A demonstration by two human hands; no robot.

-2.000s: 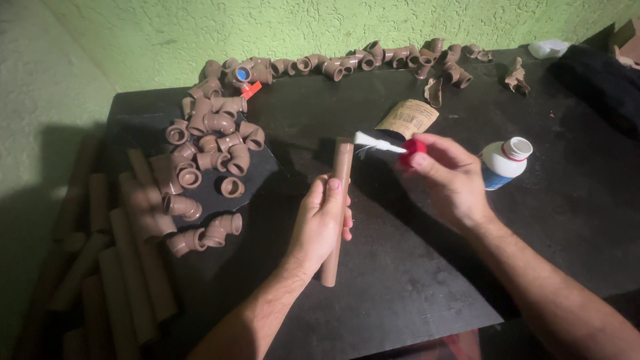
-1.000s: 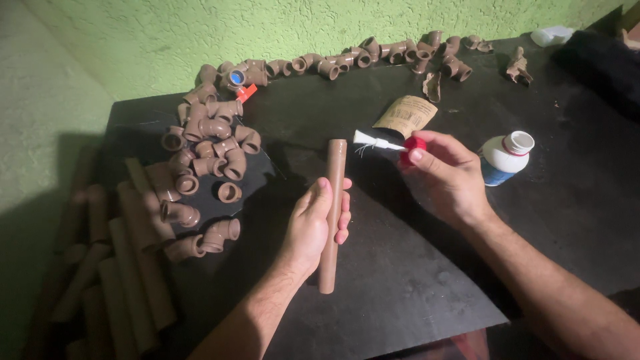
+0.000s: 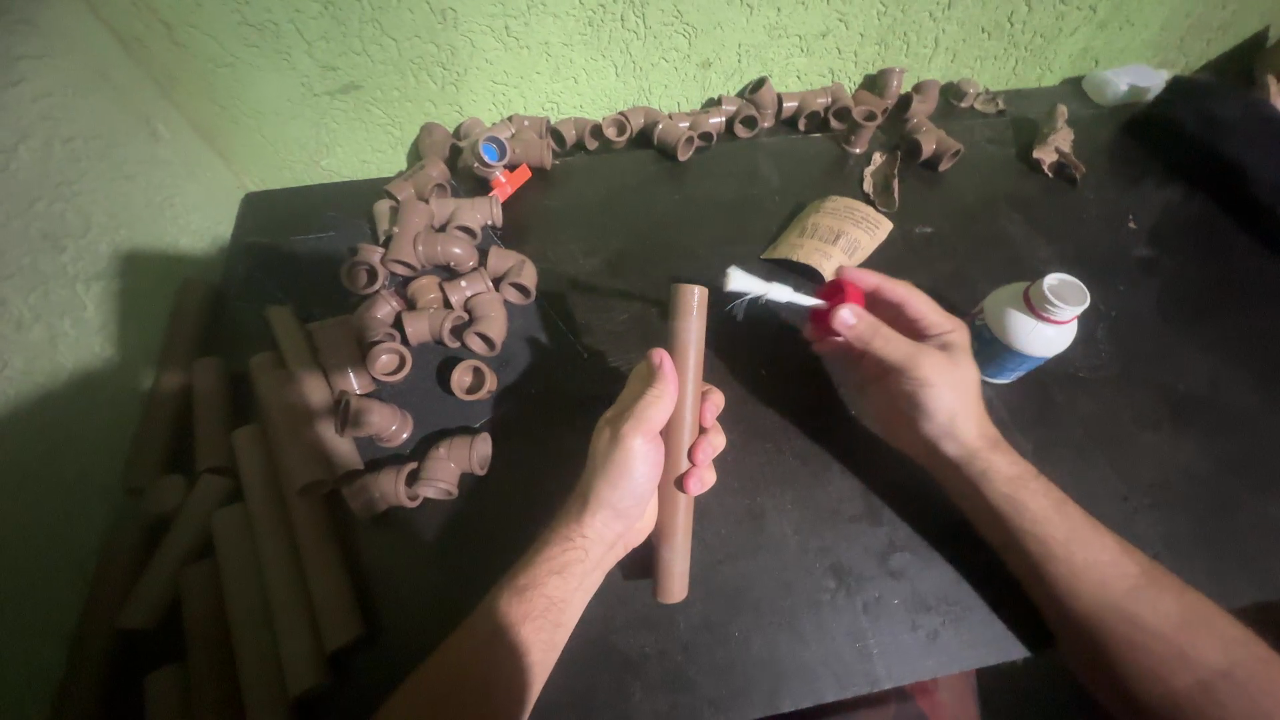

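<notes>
My left hand (image 3: 640, 450) is closed around a short brown PVC pipe (image 3: 683, 400), held nearly upright over the table. The pipe's upper end looks glossy. To its right, my right hand (image 3: 885, 350) pinches a red cap (image 3: 836, 307) with a white bristle brush (image 3: 765, 287) fixed to it. The bristles point left towards the pipe's upper end, with a gap between them. An uncapped white plastic bottle (image 3: 1030, 325) with a blue label stands right of my right hand.
Brown PVC elbows and tees (image 3: 440, 250) lie in a heap at the left and along the green wall (image 3: 650, 50). Several cut pipes (image 3: 270, 530) are stacked at the lower left. A printed paper tag (image 3: 830, 235) lies on the black table (image 3: 850, 600) behind my right hand.
Two seconds ago the bristles were close to the pipe's upper end; now a small gap separates them. Both hands keep their holds.
</notes>
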